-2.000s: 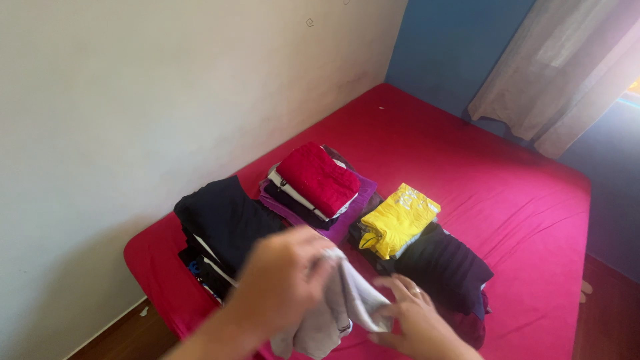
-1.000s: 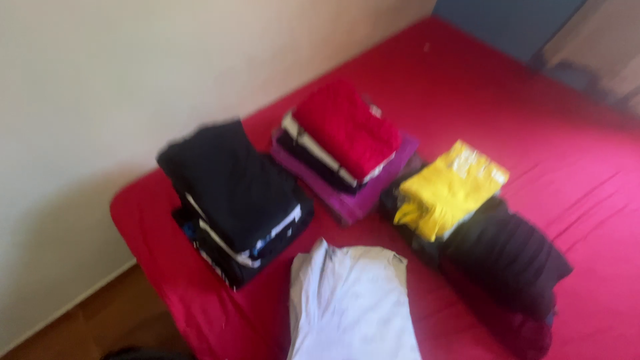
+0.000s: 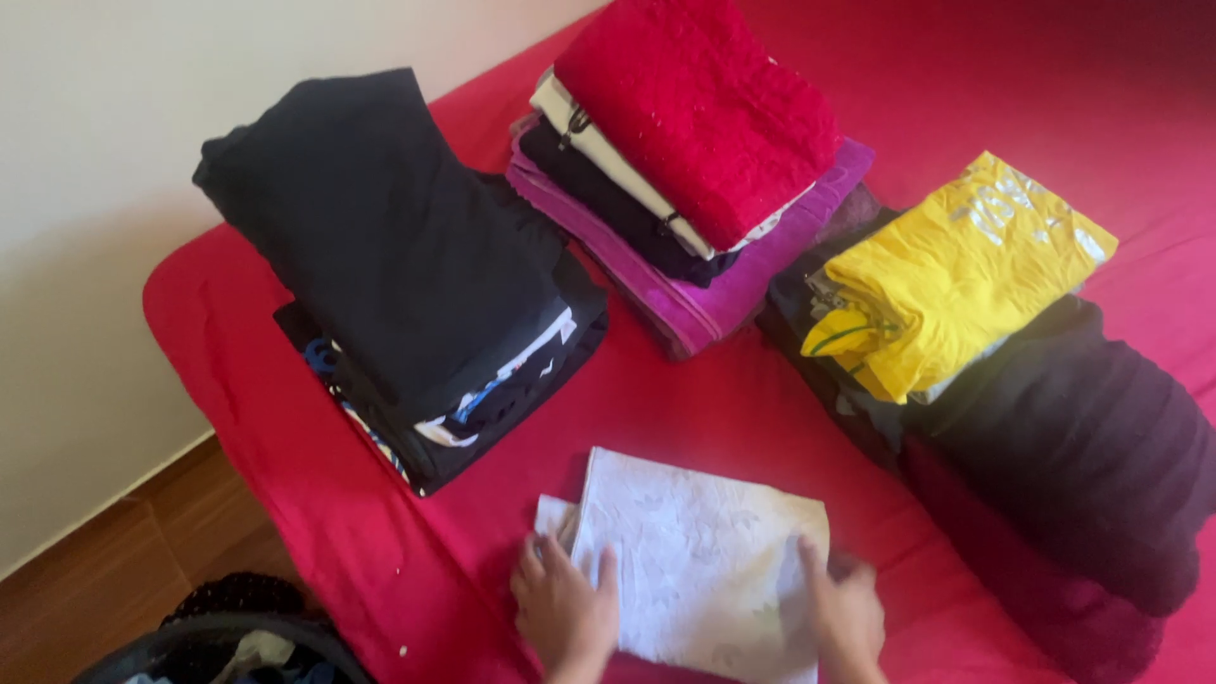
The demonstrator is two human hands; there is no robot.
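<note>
A pale cloth with a faint leaf pattern [image 3: 698,560] lies folded on the red bed sheet, low in the head view. My left hand [image 3: 567,603] rests at its left edge, where a smaller folded layer sticks out. At the right edge is my right hand [image 3: 841,603], thumb on top of the cloth and fingers beside the edge; whether they pinch it is hard to tell. Beyond my left hand stands a stack of dark folded clothes [image 3: 380,228]. A folded yellow garment with silvery print [image 3: 969,271] lies beyond my right hand, on dark folded clothes.
A folded red garment [image 3: 703,114] tops a stack with a purple cloth [image 3: 750,285] at its base. Dark and maroon clothes [image 3: 1064,456] lie at the right. A dark container with clothes [image 3: 228,655] stands below the bed's left edge [image 3: 237,446], near the wall [image 3: 104,256].
The pale cloth hung bunched between my hands, then lay spread on the bed with no hands in view; now it is a smaller folded shape with both hands at it. The view has moved closer.
</note>
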